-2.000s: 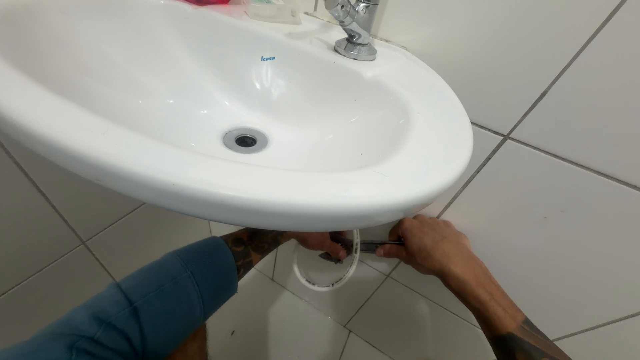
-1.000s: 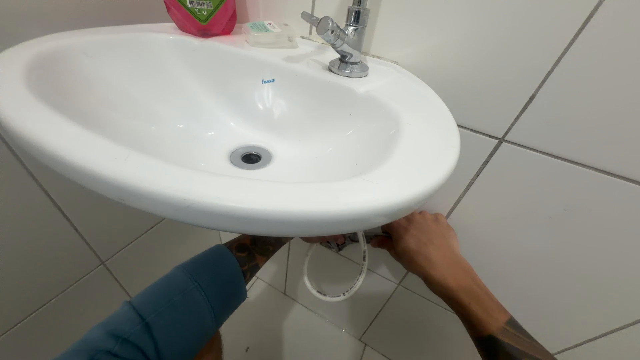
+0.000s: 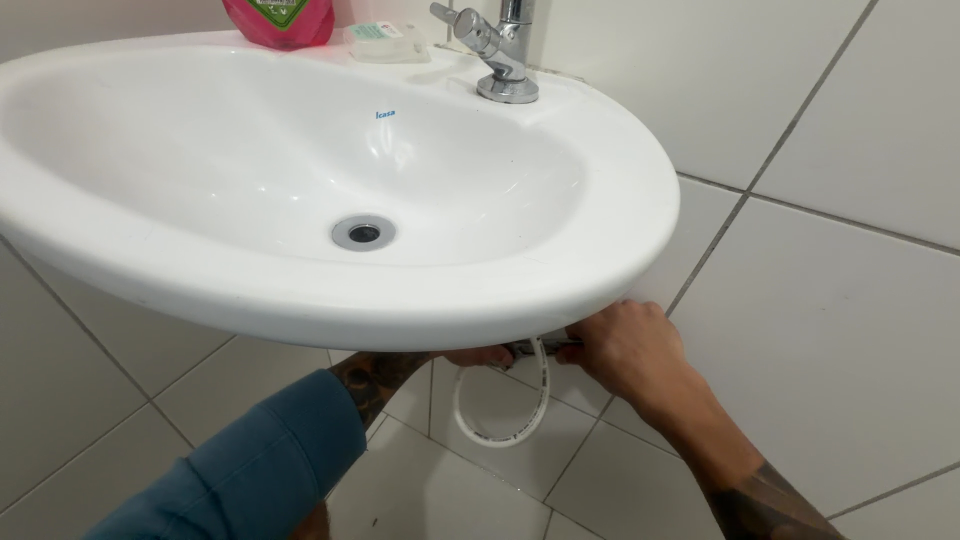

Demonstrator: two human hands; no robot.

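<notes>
Both of my hands are below the front right rim of a white ceramic washbasin (image 3: pixel 420 322). My right hand (image 3: pixel 630 341) is closed around the dark handle end of a metal hand tool (image 3: pixel 551 346), whose exact kind I cannot tell. At the tool's other end is my left hand (image 3: pixel 480 355), partly hidden under the basin; its fingers lie close to the metal, and their grip is unclear. A white flexible hose (image 3: pixel 499 444) hangs in a loop between the hands, passing in front of the tool.
A chrome faucet (image 3: pixel 508 60) stands on the basin's back ledge, beside a clear plastic box (image 3: pixel 386 43) and a bottle of pink liquid (image 3: pixel 281 22). The drain (image 3: pixel 364 233) is in the bowl. Tiled wall (image 3: pixel 855 330) rises close to my right arm.
My right hand has shifted nearer to the basin's underside since the oldest frame, where more of the tool showed. The view has moved somewhat, bringing the pink bottle into sight.
</notes>
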